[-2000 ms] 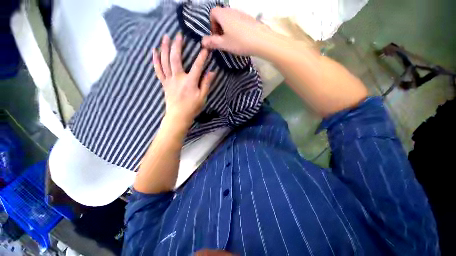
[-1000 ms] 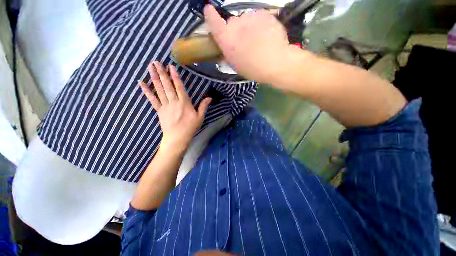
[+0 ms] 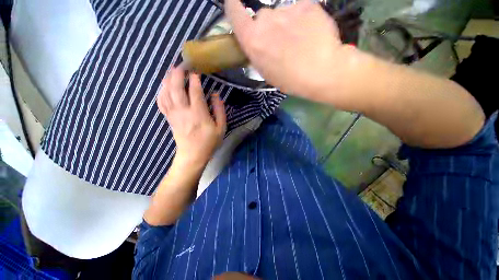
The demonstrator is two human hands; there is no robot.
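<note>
A dark and white striped shirt [image 3: 115, 104] lies spread on the white padded pressing board [image 3: 82, 213]. My right hand [image 3: 290, 46] is closed around the pale wooden handle [image 3: 213, 53] of the steam iron, which is on the shirt at the top centre. The iron's soleplate is mostly hidden under my hand. My left hand [image 3: 191, 115] rests on the shirt beside the iron, fingers bent, fingertips close to the handle's end. The shirt is bunched at the board's near edge, right of my left hand.
A dark cable runs along the board's left side. Blue crate parts [image 3: 27, 254] show at the lower left. The green floor [image 3: 350, 147] lies right of the board, with a dark metal frame [image 3: 399, 41] and black cloth [image 3: 481, 71] beyond.
Since the first frame, my right hand has left the shirt and taken the iron. Since the second, the iron has shifted slightly left, and my left hand's fingers have bent and drawn together.
</note>
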